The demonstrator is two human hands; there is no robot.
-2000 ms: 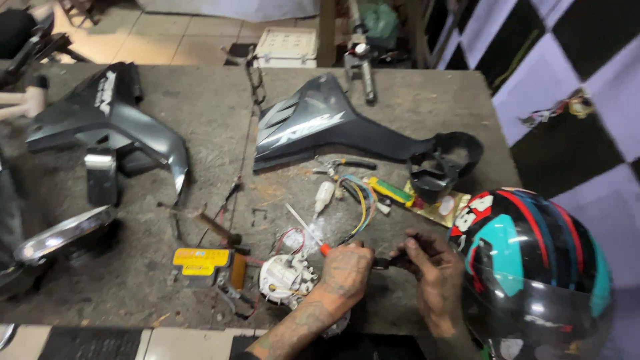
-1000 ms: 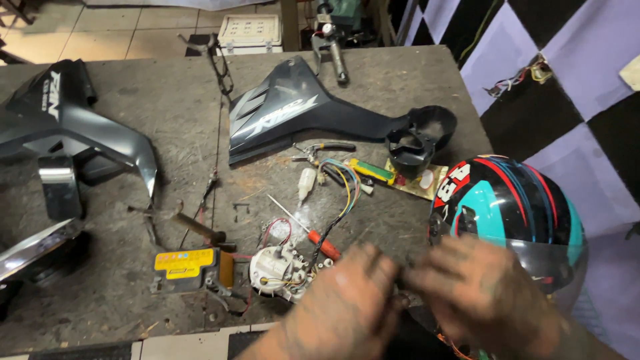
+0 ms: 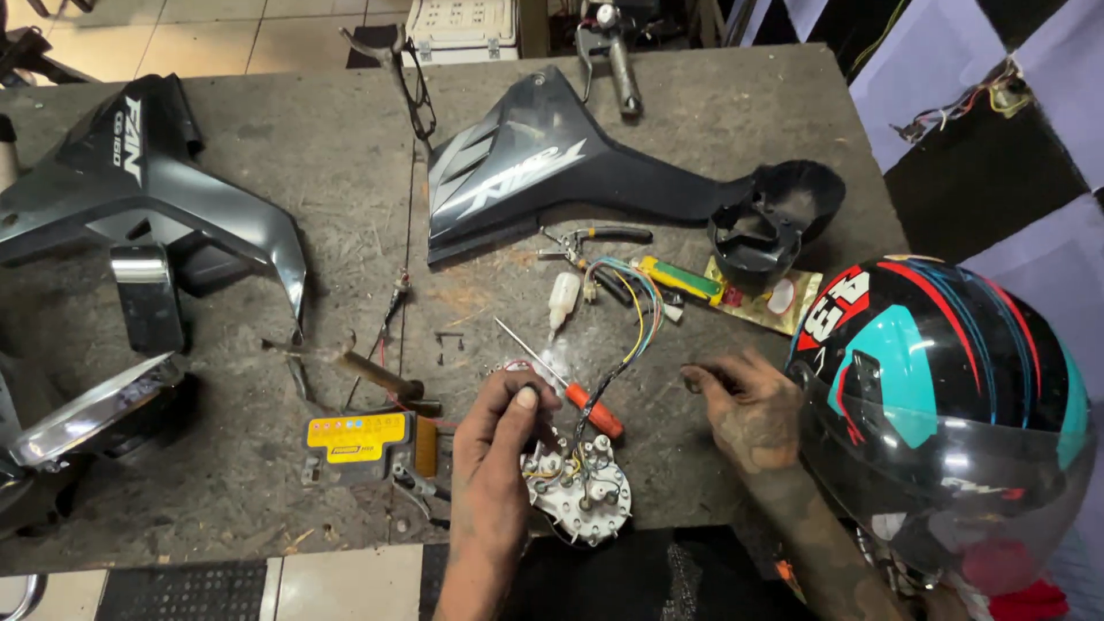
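My left hand (image 3: 500, 440) pinches a small dark piece between thumb and fingertips, beside the white round back of an instrument cluster (image 3: 586, 500). A wire harness (image 3: 608, 384) with colored leads runs up from the cluster. Right of it, my right hand (image 3: 750, 405) hovers over the bench with curled fingers; whether anything sits at its dark fingertips is unclear. A screwdriver with a red handle (image 3: 593, 410) lies behind the cluster, its shaft pointing up left. Near its tip are a small white bottle (image 3: 564, 297) and several small screws (image 3: 448, 341).
A motorcycle helmet (image 3: 923, 362) stands close to my right arm. A yellow-labelled battery (image 3: 358, 444) lies left. Dark fairing panels (image 3: 535, 164), a black plastic housing (image 3: 768, 224), pliers (image 3: 617, 233), a yellow-green tool or package (image 3: 681, 280) and a round headlight (image 3: 95, 414) lie around the wooden bench (image 3: 345, 129).
My hands were close together between the cluster and the helmet. They are now apart, the left one over the cluster's left side, the right one near the helmet.
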